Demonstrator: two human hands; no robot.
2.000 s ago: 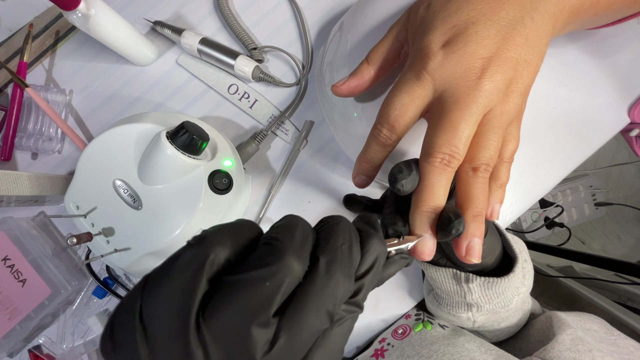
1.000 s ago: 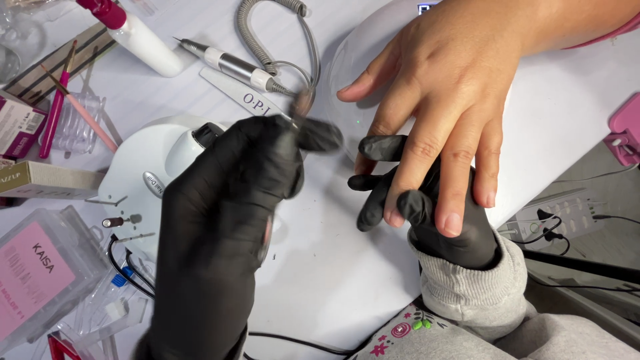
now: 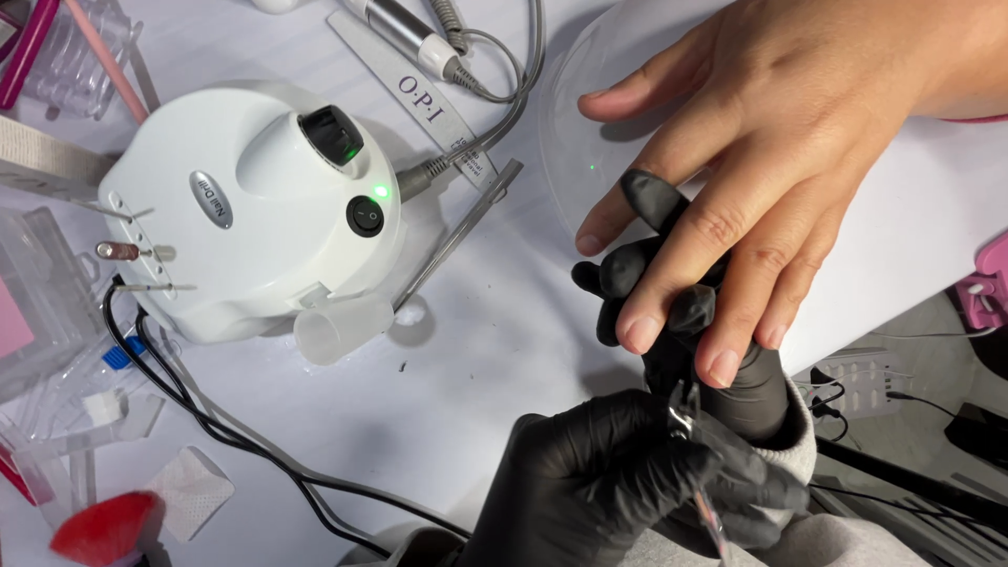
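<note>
My left hand (image 3: 598, 472), in a black glove, grips metal cuticle nippers (image 3: 682, 421), jaws upward, just below the other person's fingertips. My right hand (image 3: 669, 299), also black-gloved, is under the person's hand (image 3: 787, 150); my fingers are around and between that hand's fingers, and part of my palm is hidden. The person's hand lies palm down, fingers pointing down and left. The nippers are apart from the nails.
At left stand a white nail drill unit (image 3: 260, 205) with a green light, its handpiece (image 3: 405, 35), a nail file (image 3: 417, 94) and a slim metal tool (image 3: 465, 228). Lower left are black cables (image 3: 260, 453), a white wipe (image 3: 189, 492) and a red brush (image 3: 102, 528). A power strip (image 3: 858, 378) lies at right.
My left hand went from the person's fingertip to over the drill unit, then down and right, below the fingertips. My right hand still supports the person's fingers.
</note>
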